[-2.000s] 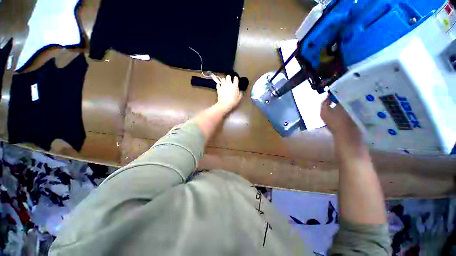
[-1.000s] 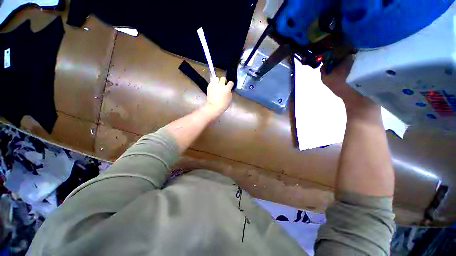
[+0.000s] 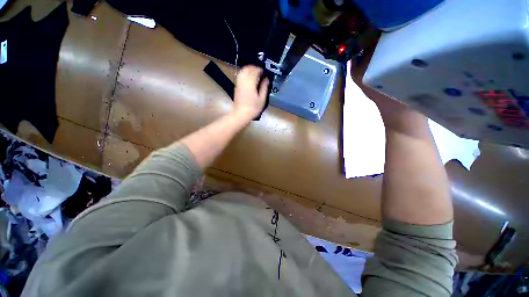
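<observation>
The large dark stack of cut panels [image 3: 197, 29] lies across the far side of the table. My left hand [image 3: 249, 90] is at its near edge, fingers curled over a narrow dark strip [image 3: 220, 79] that shows on both sides of the hand. A thin pale strip [image 3: 235, 46] stands up beside the fingers. The cutting machine [image 3: 458, 69] has its silver base plate [image 3: 304, 87] right of my left hand, with the blade stand close to the fingers. My right hand [image 3: 377, 87] is mostly hidden behind the machine head; its grip cannot be seen.
Another dark stack [image 3: 29, 69] with a small white label [image 3: 3, 51] lies far left. A white pattern sheet [image 3: 364, 133] lies under my right forearm. A small dark object [image 3: 500, 246] is at the table's right near edge. Fabric scraps [image 3: 40, 185] are heaped below the table [image 3: 168, 104].
The machine has moved left to the dark stack's near-right edge. My left hand has shifted slightly left with the dark strip, which has turned to a slant. More of the white sheet shows.
</observation>
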